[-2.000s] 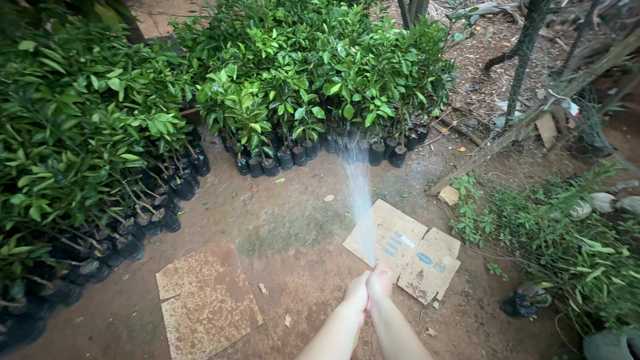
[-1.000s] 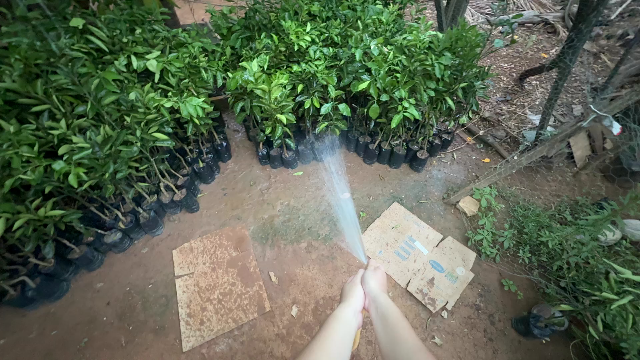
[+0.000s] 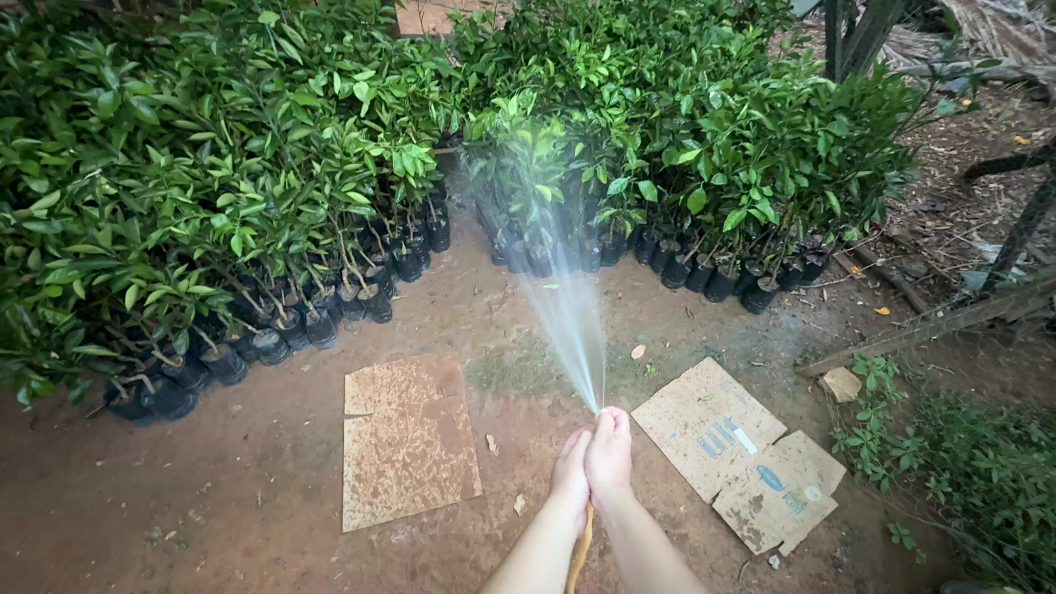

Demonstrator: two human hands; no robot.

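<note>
My left hand [image 3: 571,466] and my right hand [image 3: 609,450] are closed together around the end of a yellow-orange garden hose [image 3: 581,551], whose tip my fingers cover. From it a fanned water spray [image 3: 569,313] shoots up and slightly left onto the front of the right block of leafy potted saplings [image 3: 726,148]. These stand in black plastic grow bags [image 3: 720,283]. A second dense block of saplings [image 3: 206,190] fills the left side, its bags [image 3: 224,363] in a slanting row.
On the reddish dirt ground lie a soiled cardboard sheet [image 3: 411,445] at left and a printed cardboard piece [image 3: 709,425] at right. Beyond it are a pale stone [image 3: 841,384], a leaning wooden pole [image 3: 932,328] with netting, and low green weeds [image 3: 982,470].
The spray has swung left, from the bags at the middle of the right block to that block's left end. The view has turned somewhat left. Both hands stay on the hose.
</note>
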